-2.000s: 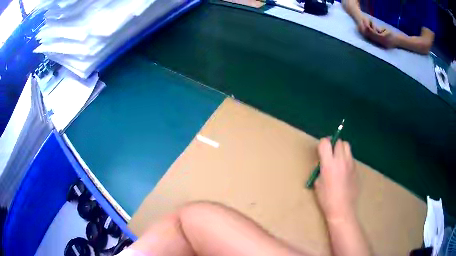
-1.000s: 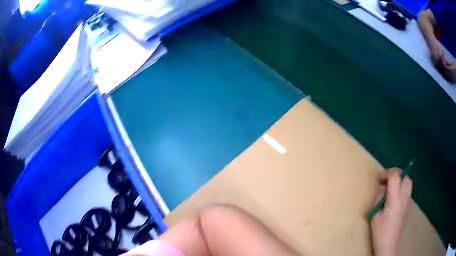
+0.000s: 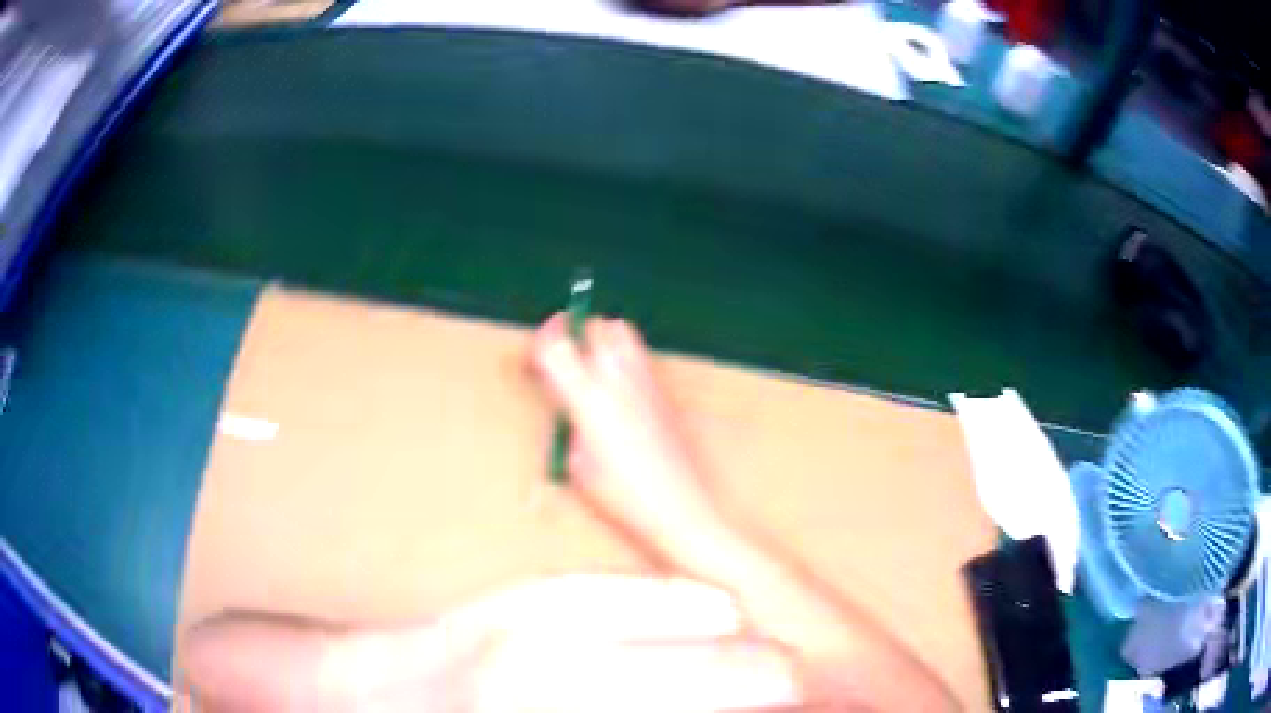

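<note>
My right hand point(image 3: 606, 383) is on the brown mat point(image 3: 404, 362), near its far edge. It is closed around a slim green pen-like tool point(image 3: 560, 453), whose pale tip points away from me over the dark green strip. My bare left arm lies across the bottom of the picture, over the mat. Its end near my right forearm is blurred and overexposed, so I cannot make out my left hand's fingers or grip. A white tape strip point(image 3: 250, 426) lies on the mat's left side. No headphones are on the visible part of the mat.
A light blue fan point(image 3: 1175, 510) stands at the right, beside a black phone point(image 3: 1025, 627) and a white cloth or paper piece point(image 3: 1015, 460). A dark object point(image 3: 1160, 295) lies at the upper right. A blue bin edge point(image 3: 28, 627) shows at the lower left.
The view has swung right: the fan, phone and white piece now show, and the bin's headphones have mostly left the picture. My right hand still holds the green tool.
</note>
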